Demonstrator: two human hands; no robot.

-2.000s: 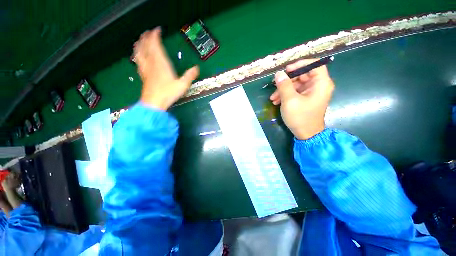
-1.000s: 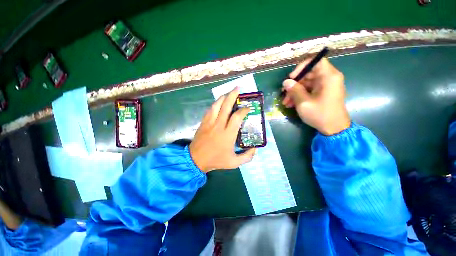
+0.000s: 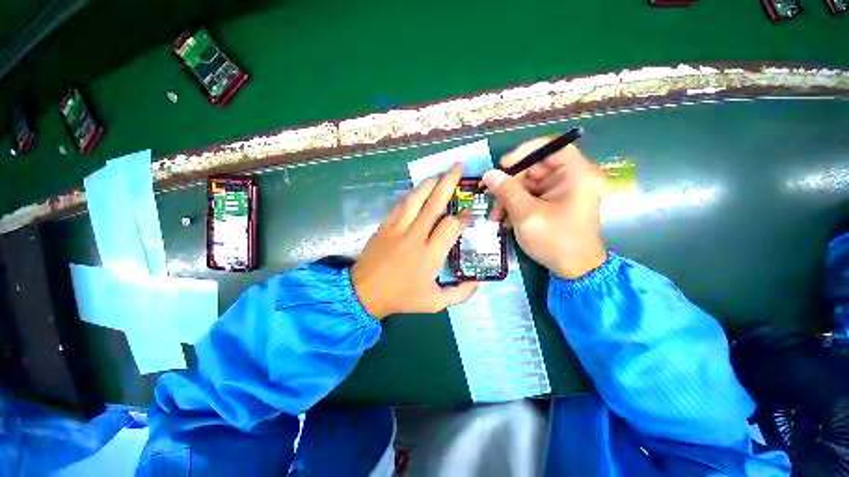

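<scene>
An opened phone unit with a dark red rim lies on the pale blue liner sheet in front of me. My left hand holds its left side, fingertips over the upper left part. My right hand holds slim black tweezers like a pen, over the phone's upper right edge. The tweezers' tip is hidden by the fingers, and I cannot tell whether it carries a piece. A second opened phone lies on the bench to the left.
Spare liner sheets lie crossed at left, beside a black tray. A yellow film patch is right of my right hand. Phones lie on the green belt beyond the worn whitish edge. A fan is at lower right.
Since two seconds ago, one phone has come onto the liner under my left hand and another onto the bench. In the last second, my right hand has moved left to the phone, uncovering the yellow film.
</scene>
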